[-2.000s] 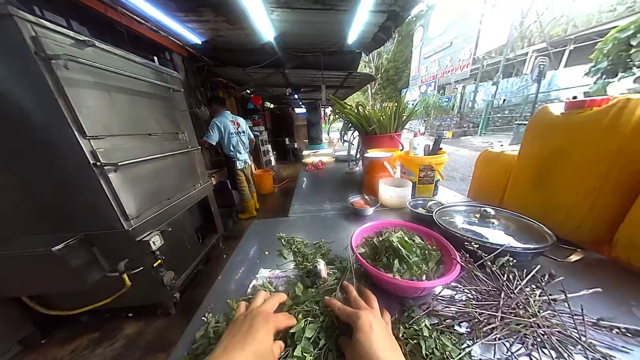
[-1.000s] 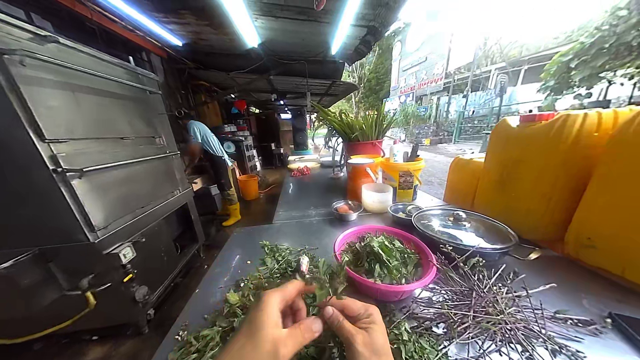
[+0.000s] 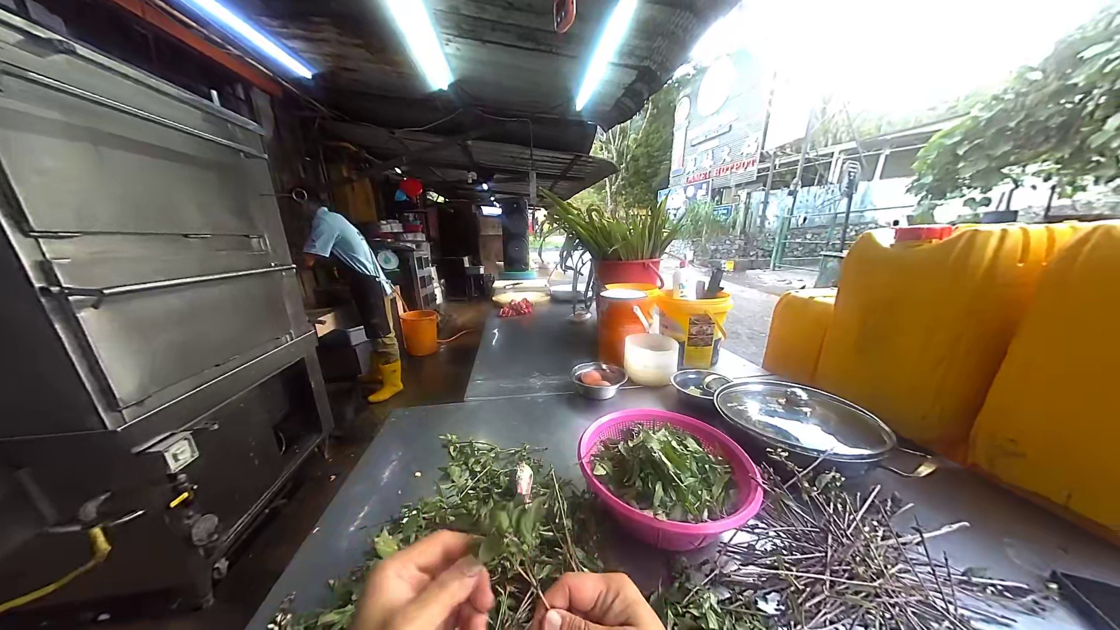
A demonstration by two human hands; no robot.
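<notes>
My left hand (image 3: 429, 582) pinches the leaves of a green herb sprig over a pile of leafy herb stems (image 3: 455, 490) on the metal table. Close on its right, my right hand (image 3: 599, 602) grips the thin stem of that sprig between thumb and finger. Just beyond my hands sits a pink plastic colander (image 3: 748, 507) holding picked green leaves (image 3: 665, 472). Bare purplish stems (image 3: 831, 560) lie in a heap to the right of the colander.
Beyond the colander stand a lidded pan (image 3: 805, 420), a small metal bowl (image 3: 598, 381), a white tub (image 3: 651, 359) and a yellow bucket (image 3: 696, 324). Yellow jerrycans (image 3: 927, 332) line the right. At left are a steel oven (image 3: 149, 289) and a person (image 3: 350, 262) in yellow boots.
My hands were spread on the herb pile two seconds ago; now both hold a sprig. The person at the back left has bent forward.
</notes>
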